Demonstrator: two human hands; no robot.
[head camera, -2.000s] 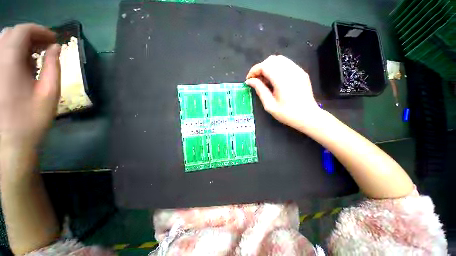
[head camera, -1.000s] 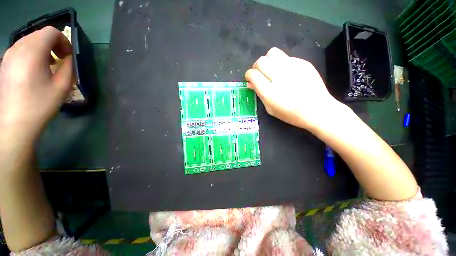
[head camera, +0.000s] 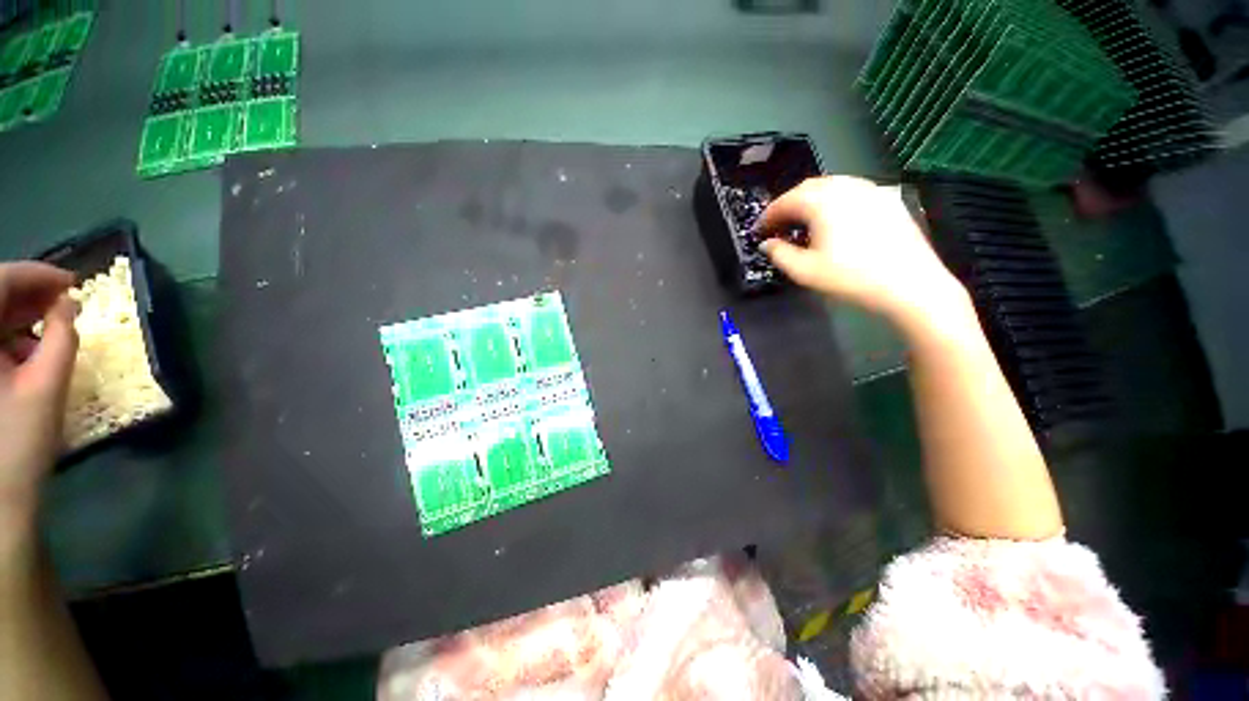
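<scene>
A green PCB panel (head camera: 496, 411) lies flat and slightly turned on the black mat (head camera: 644, 493), with no hand on it. My right hand (head camera: 836, 244) has its fingertips inside the component bin (head camera: 721, 219), among small dark glinting parts; whether it grips one cannot be told. My left hand (head camera: 34, 363), cut off by the left edge, is over the spacer bin (head camera: 162, 322), which is full of cream-white pieces. Its thumb and finger are close together, and whether a piece is between them cannot be told.
A blue and white marker pen (head camera: 755, 389) lies on the mat below the component bin. Panels with dark parts (head camera: 219, 103) lie at the upper left. A PCB rack stack (head camera: 1000, 96) stands at the upper right, above a black slotted rack (head camera: 1020, 295).
My right hand has left the panel's upper right corner and moved right into the component bin. My left hand stays at the spacer bin. The camera view has turned and shifted right.
</scene>
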